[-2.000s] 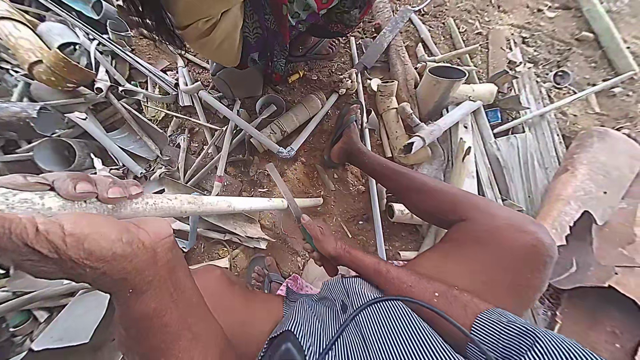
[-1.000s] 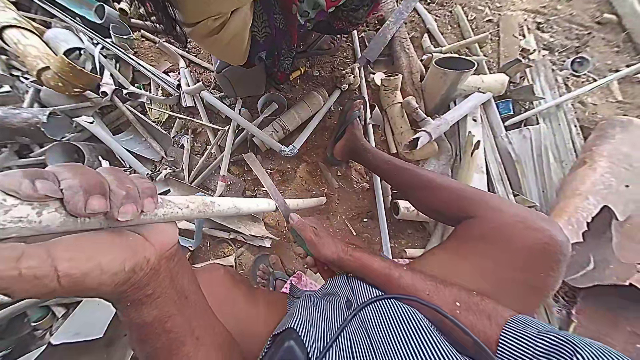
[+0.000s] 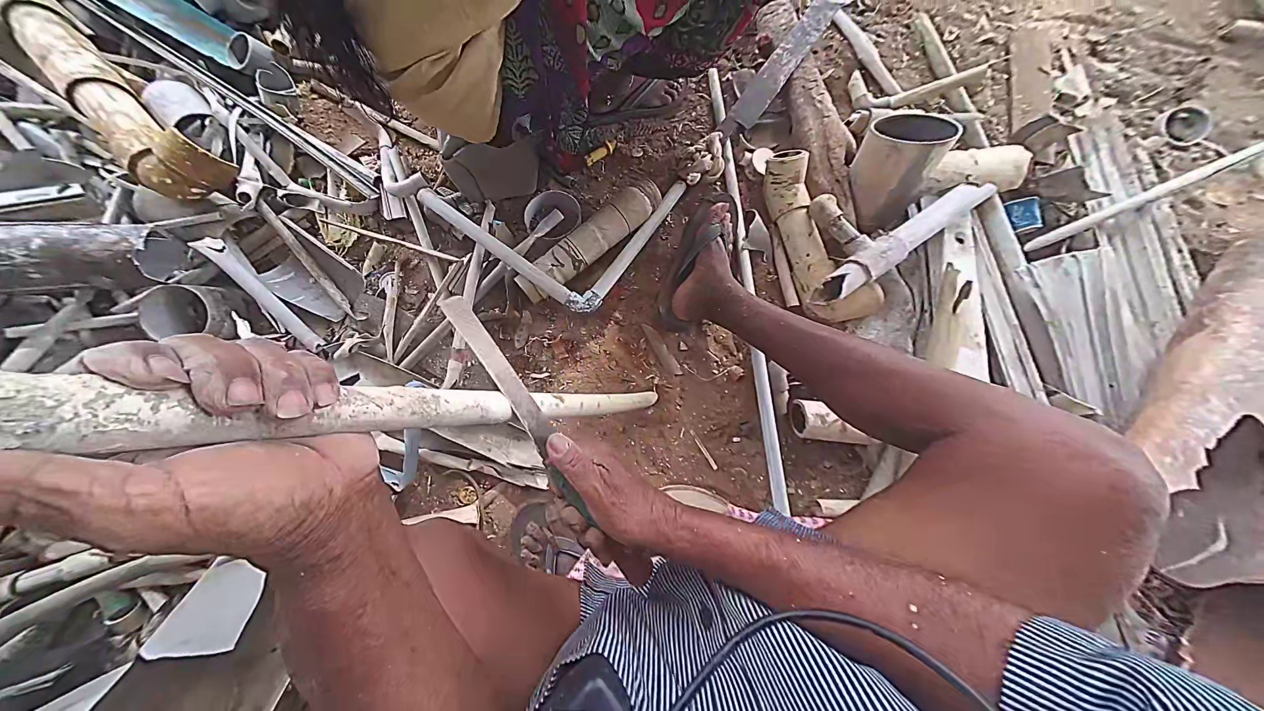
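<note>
My left hand is closed over a long, pale, tapering pole that lies level across my left knee, its material unclear. The thin, pointed tip of the pole reaches over the bare soil. My right hand grips the dark green handle of a long flat blade, a knife or saw; its edge is not clear. The blade slants up and left, crossing the pole near its thin end. Whether the two touch cannot be told.
Scrap pipes surround me: a jointed grey pipe, a wide upright pipe and corrugated sheet pieces. A thin pipe lies beside my right foot. Another person in patterned cloth is just ahead, near a large flat blade.
My left hand has shifted a little to the right along the view, over the pole. My right hand and its blade have moved slightly relative to the pole.
</note>
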